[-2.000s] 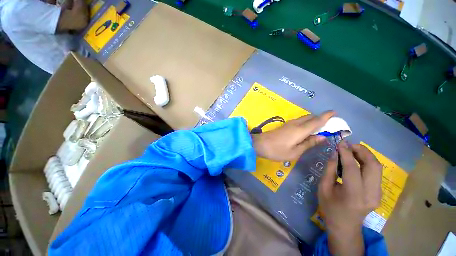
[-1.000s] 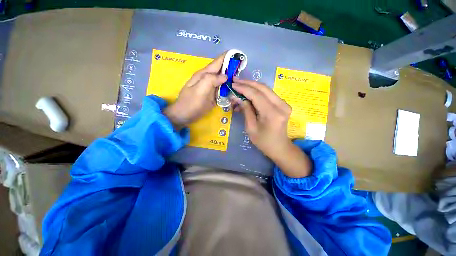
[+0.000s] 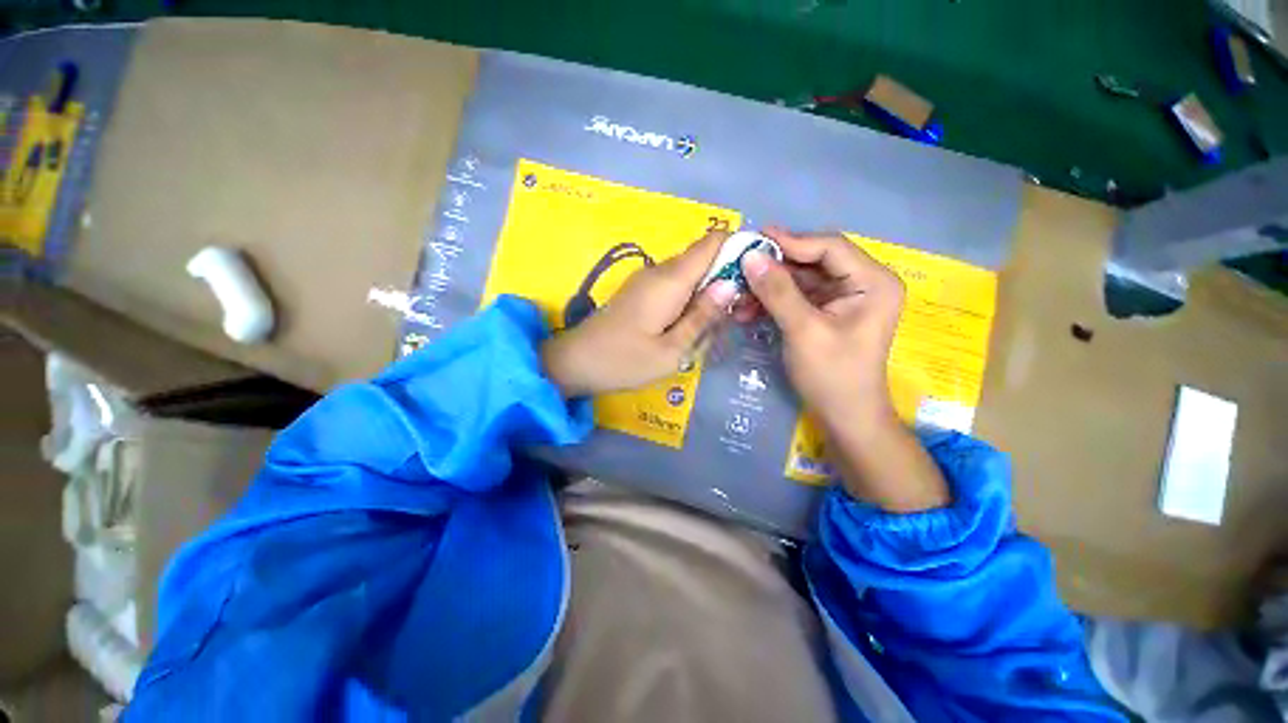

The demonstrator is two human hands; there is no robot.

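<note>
A white housing shell [image 3: 733, 256] with a small dark green part, likely a circuit board [image 3: 747, 266], in its opening is held over the printed mat. My left hand [image 3: 647, 322] grips the shell from the left, its fingertips at the lower end. My right hand [image 3: 833, 314] holds the shell from the right, with the thumb pressed on the green part. The fingers hide most of the shell, and no blue battery can be made out inside it.
A loose white shell [image 3: 233, 294] lies on cardboard at left, by a carton of shells [image 3: 106, 494]. A green conveyor [image 3: 678, 50] with battery units [image 3: 901, 108] runs beyond the grey-yellow mat [image 3: 565, 106]. A metal post [image 3: 1215, 212] and white card [image 3: 1198, 455] are at right.
Since one second ago, the shell has been turned and tilted; its open length with the blue battery no longer shows. The right thumb has moved onto the green part. The camera view has shifted.
</note>
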